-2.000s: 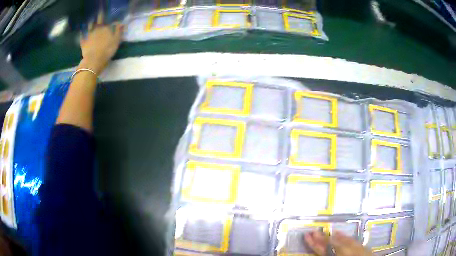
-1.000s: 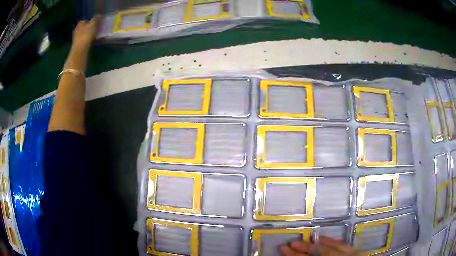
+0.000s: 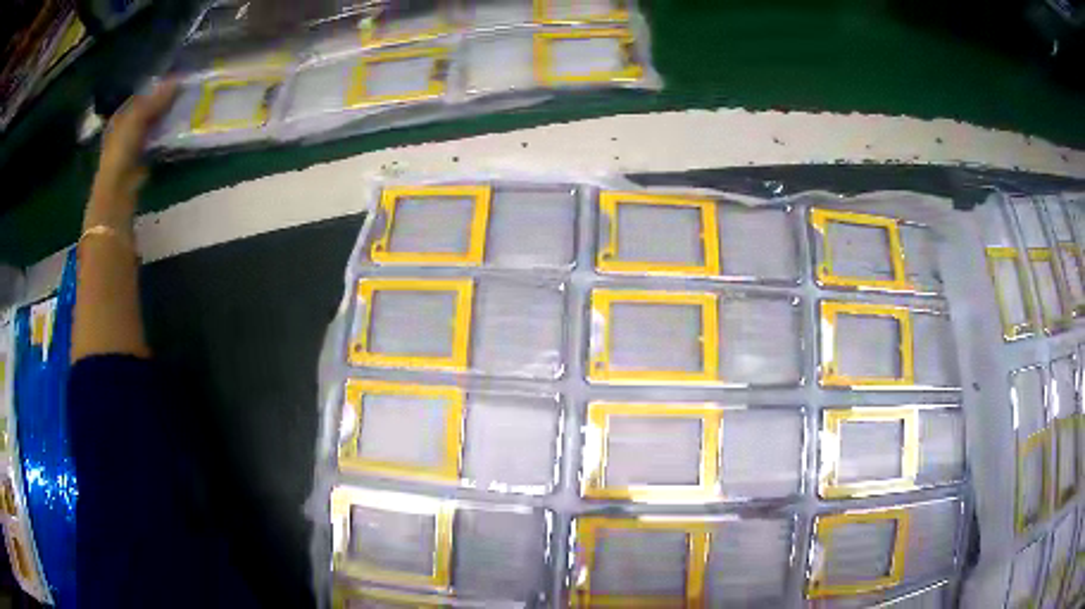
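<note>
My left hand (image 3: 140, 119), on an outstretched arm in a dark sleeve, is at the near left corner of a far blister tray (image 3: 500, 105) beyond the white strip. Its fingers are on the tray's edge. That tray holds yellow frames (image 3: 399, 76). A nearer blister tray (image 3: 581, 357) lies in front of me, with a yellow frame (image 3: 595, 339) in the left part of each pocket of the left and middle columns. My right hand is not in view.
A white strip (image 3: 274, 196) crosses a green surface (image 3: 761, 60). A dark mat (image 3: 226, 345) lies left of the near tray. A glossy blue film stock (image 3: 45, 428) is at the far left. Another tray with yellow frames (image 3: 1033, 452) is at the right edge.
My left hand and the far tray have moved left in view, and more of that tray shows than a second ago. My right hand has left the bottom edge of the picture.
</note>
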